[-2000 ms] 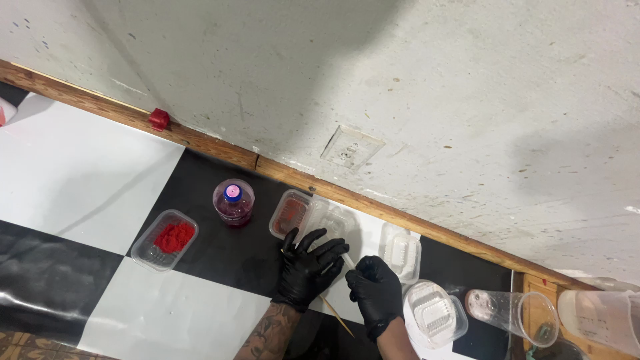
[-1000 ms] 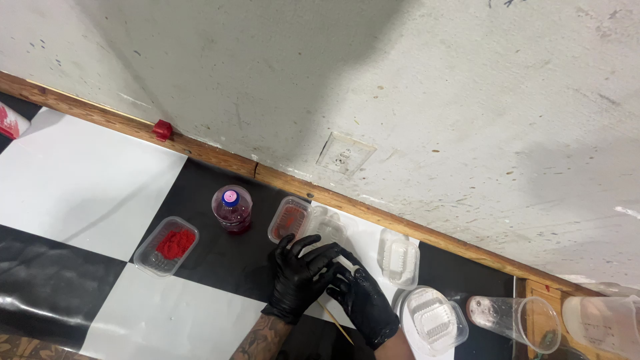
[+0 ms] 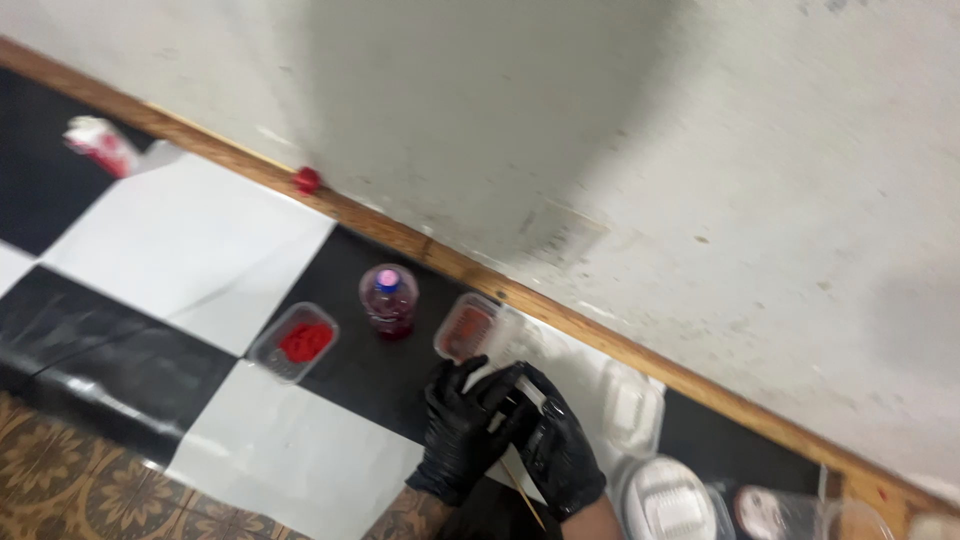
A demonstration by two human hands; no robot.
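Observation:
My left hand (image 3: 469,427), in a black glove, is spread with bent fingers close beside my right hand, its fingertips near a clear plastic lid or tray (image 3: 517,341). My right hand (image 3: 559,442), gloved too, has a small pale piece (image 3: 531,391) at its fingers; what it is cannot be told. A thin wooden stick (image 3: 523,495) shows below and between the hands. Just beyond my left hand is a clear container with reddish contents (image 3: 466,330). Farther left stand a bottle of dark pink liquid with a blue cap (image 3: 388,304) and a clear tub of bright red material (image 3: 304,343).
White trays (image 3: 632,409), a round lidded tub (image 3: 667,502) and clear plastic cups (image 3: 780,514) lie to the right. A wooden strip (image 3: 427,247) edges the checkered cover along the wall. A small red object (image 3: 306,181) and a white-and-red container (image 3: 101,146) are at the left.
Two seconds ago my right hand was farther from my left, with a small white piece at its fingers; the hands are now close together. The view has shifted left.

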